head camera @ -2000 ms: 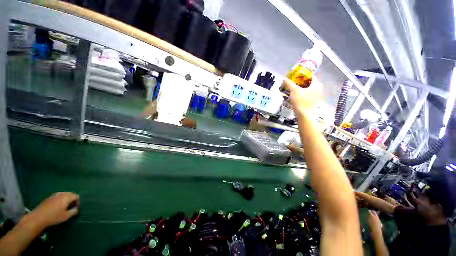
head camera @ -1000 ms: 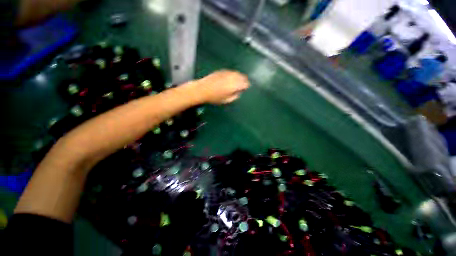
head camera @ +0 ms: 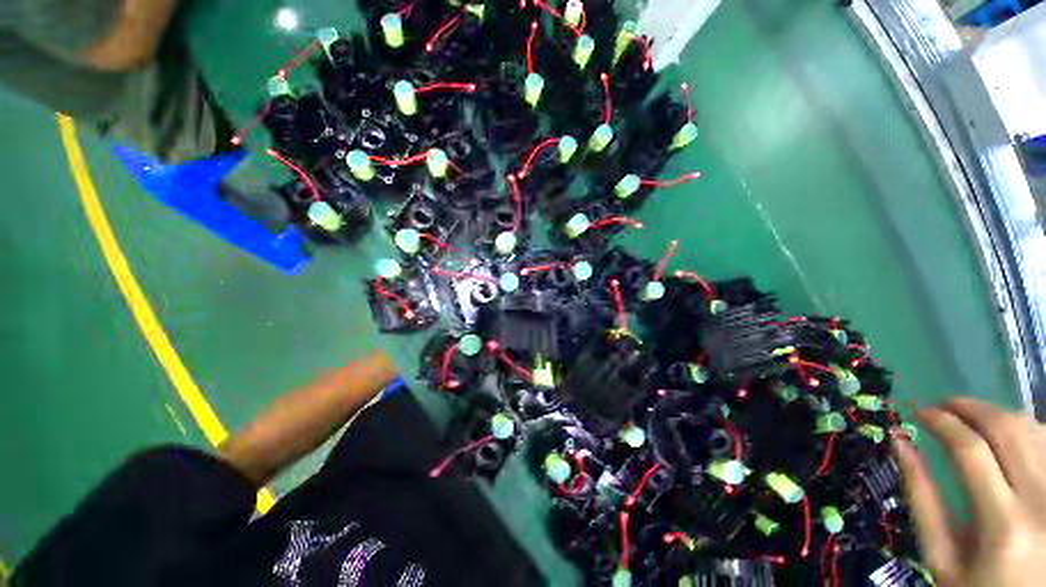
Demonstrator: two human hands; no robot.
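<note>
Black housings [head camera: 608, 373] lie in a dense pile on the green work surface, many with pale green round ends [head camera: 783, 487] and thin red wires [head camera: 444, 87]. My right hand [head camera: 981, 493] enters at the lower right, fingers apart, at the right edge of the pile. Nothing is visibly held in it; whether its fingertips touch a housing is unclear. My left forearm [head camera: 310, 413] shows at the lower left beside my dark shirt, but its hand does not show.
Another person's hand or arm [head camera: 109, 32] and grey-green clothing show at the top left. A blue object [head camera: 218, 206] is beside the pile. A yellow floor line [head camera: 143, 304] runs down the left. A metal rail [head camera: 975, 206] curves along the right. A pale post [head camera: 679, 25] stands at the top.
The view has swung down onto the pile. The raised yellow bottle seen two seconds ago is out of view. The arm reaching over the surface a second ago no longer shows there.
</note>
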